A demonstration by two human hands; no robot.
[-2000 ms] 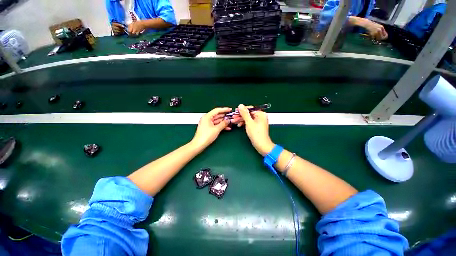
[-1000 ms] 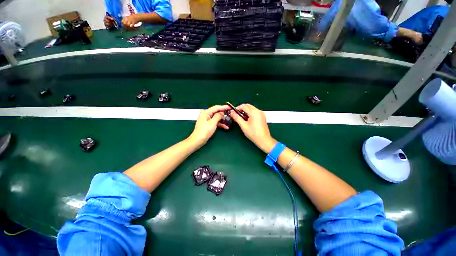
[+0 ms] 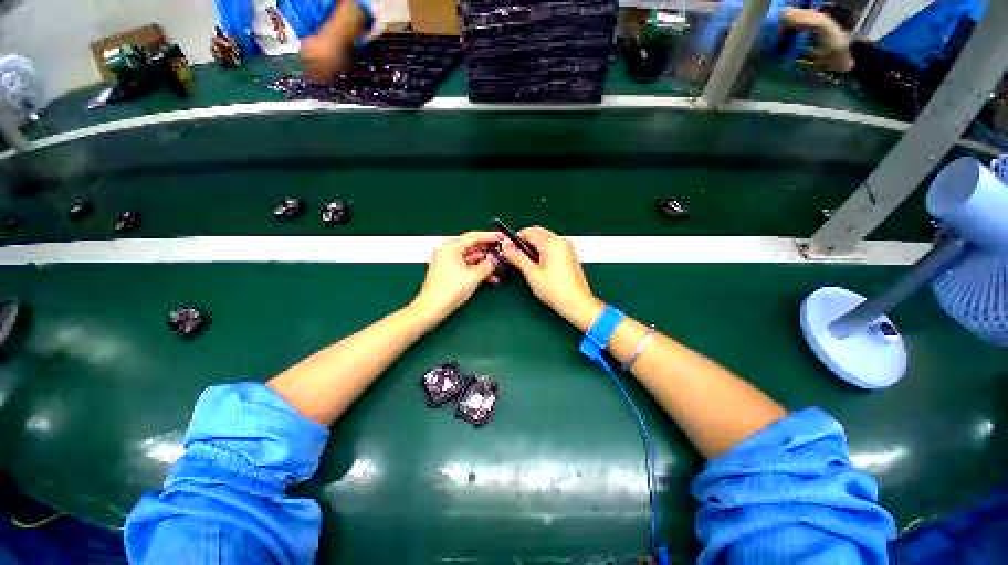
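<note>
My left hand [image 3: 451, 278] holds a small dark module [image 3: 496, 260] at its fingertips, mostly hidden by the fingers, above the white rail. My right hand [image 3: 555, 276] touches or nearly touches it and holds a slim black tool [image 3: 515, 238] that points up and to the left. Whether the tool is tweezers cannot be told. Two dark modules with silvery centres, one at the left [image 3: 442, 383] and one at the right [image 3: 479, 400], lie side by side on the green bench between my forearms. Another module [image 3: 188, 321] lies farther left.
Dark modules [image 3: 335, 211] lie spaced on the green conveyor belt [image 3: 442, 166] beyond the white rail [image 3: 332, 249]. A fan [image 3: 853, 338] stands at right. A blue cord [image 3: 647, 441] runs from my right wrist strap. Black stacked trays [image 3: 538, 55] and two people's hands are across the line.
The modules on the belt have shifted left. The black tool, earlier pointing right, now points up-left between my hands. The hands stay together over the rail.
</note>
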